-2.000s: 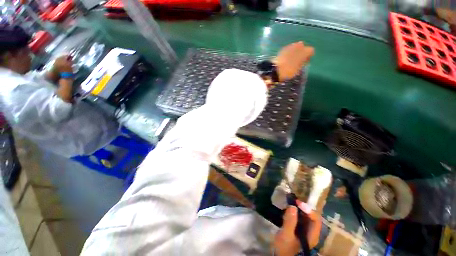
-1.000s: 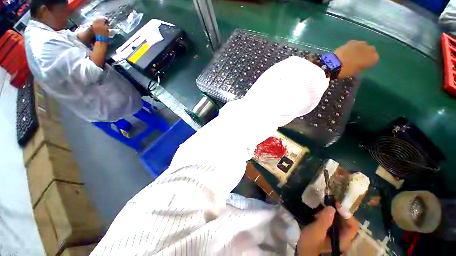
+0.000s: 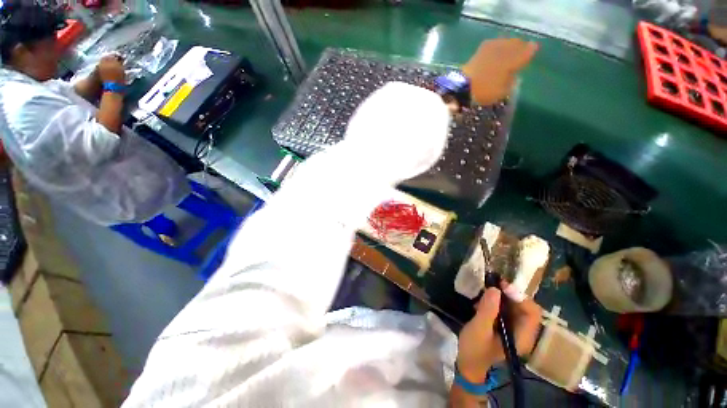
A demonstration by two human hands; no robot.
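My left arm in its white sleeve reaches across the middle of the picture. My left hand [image 3: 498,70] is over the far right corner of the component tray [image 3: 335,88], past a wristwatch. Its fingertips are unclear and I cannot tell if it holds anything. My right hand [image 3: 501,323] is shut on the black soldering iron [image 3: 508,343], low right of centre. The iron's tip end lies over the cleaning pad [image 3: 504,261], between two rough white blocks. The pile of red lead wires [image 3: 396,219] lies on the pale wire board [image 3: 443,218], beside a small black fixture [image 3: 425,240].
A black fan [image 3: 586,195] stands behind the pad. A round cream tub [image 3: 630,280] holds metallic bits. A taped tan block [image 3: 562,355] lies right of my right hand. A red tray [image 3: 692,76] is at the far right. A person in white [image 3: 76,147] sits at the left.
The view has swung left and back right, shifting everything in the picture. My left hand stays extended over the tray's far right corner. My right hand still holds the iron at the pad.
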